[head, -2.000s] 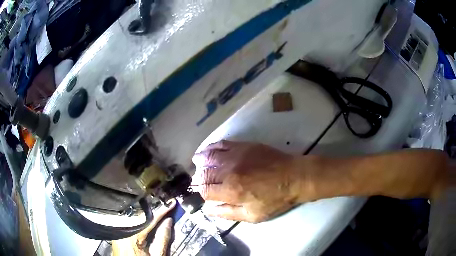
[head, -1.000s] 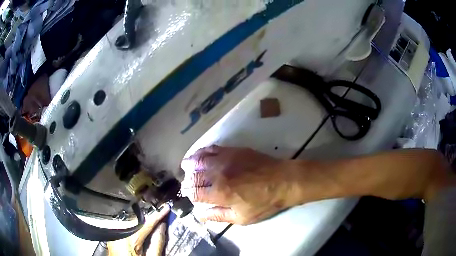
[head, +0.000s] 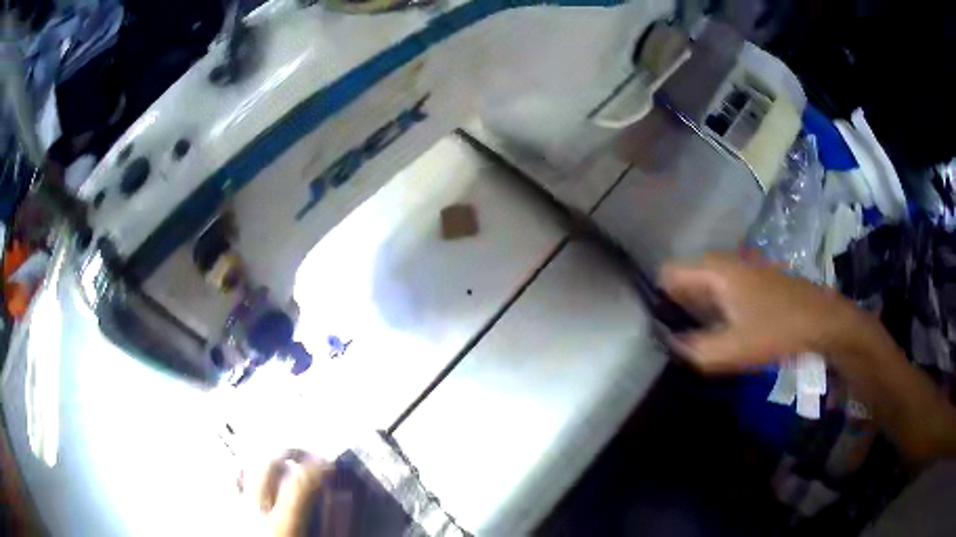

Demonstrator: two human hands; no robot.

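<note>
My right hand (head: 734,313) is closed on the handles of the black fabric shears (head: 561,215), at the right edge of the white machine bed (head: 503,388). The blades point up and left over the bed. My left hand (head: 294,488) is at the bottom left, blurred and overexposed, at a small dark and whitish garment part (head: 393,477). Its fingertips and grip cannot be made out. The needle area (head: 262,341) is above my left hand, under the bright lamp.
The white sewing machine head (head: 367,136) with a blue stripe crosses the upper left. A brown square patch (head: 459,221) is on the bed. At the right are a clear plastic bag (head: 791,199), white strips (head: 802,386) and plaid fabric (head: 891,283).
My right hand has left the needle area, moved right and taken hold of the shears. My left hand has come down from the needle area with the small part beside it. The view has shifted.
</note>
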